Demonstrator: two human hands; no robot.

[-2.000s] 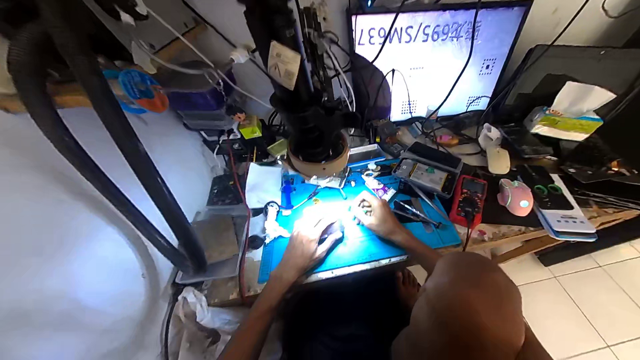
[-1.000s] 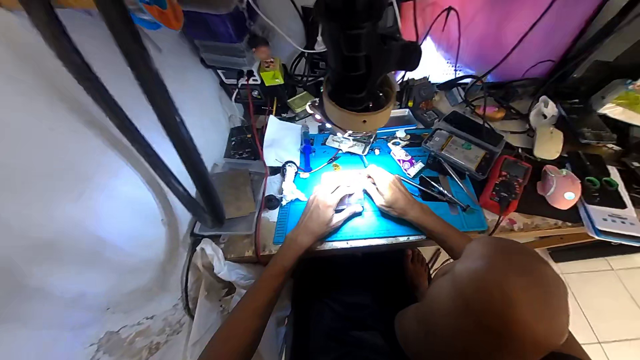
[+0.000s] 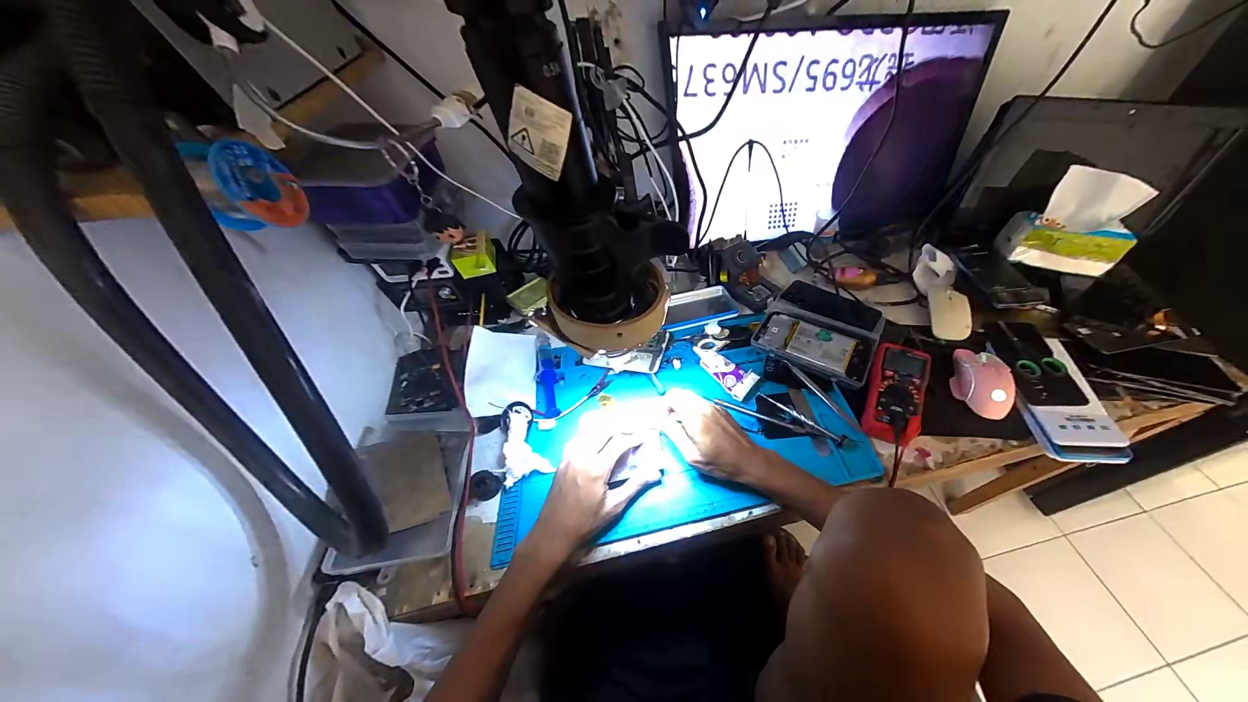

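Observation:
On the blue silicone work mat (image 3: 682, 502), under the ring light of a black microscope (image 3: 604, 283), both hands lie close together in strong glare. My left hand (image 3: 600, 478) curls with thumb and fingers round a small dark-edged thing that I cannot make out. My right hand (image 3: 707, 434) rests just right of it, fingertips bent toward the glare; whether it holds anything is washed out. Several tweezers (image 3: 790, 414) lie right of my right hand. A blue syringe (image 3: 547, 380) and a crumpled white tissue (image 3: 522, 456) lie left of my left hand.
A red multimeter (image 3: 895, 390), an opened phone (image 3: 819, 341) and a pink mouse (image 3: 982, 383) stand to the right. Behind is a monitor (image 3: 907, 127). A white paper (image 3: 500, 370) and a red cable (image 3: 466, 487) lie left; black hoses (image 3: 263, 331) hang at the far left.
The view has swung, most clearly between one second ago and now. Both hands stay close together under the light; no plain change in what they hold.

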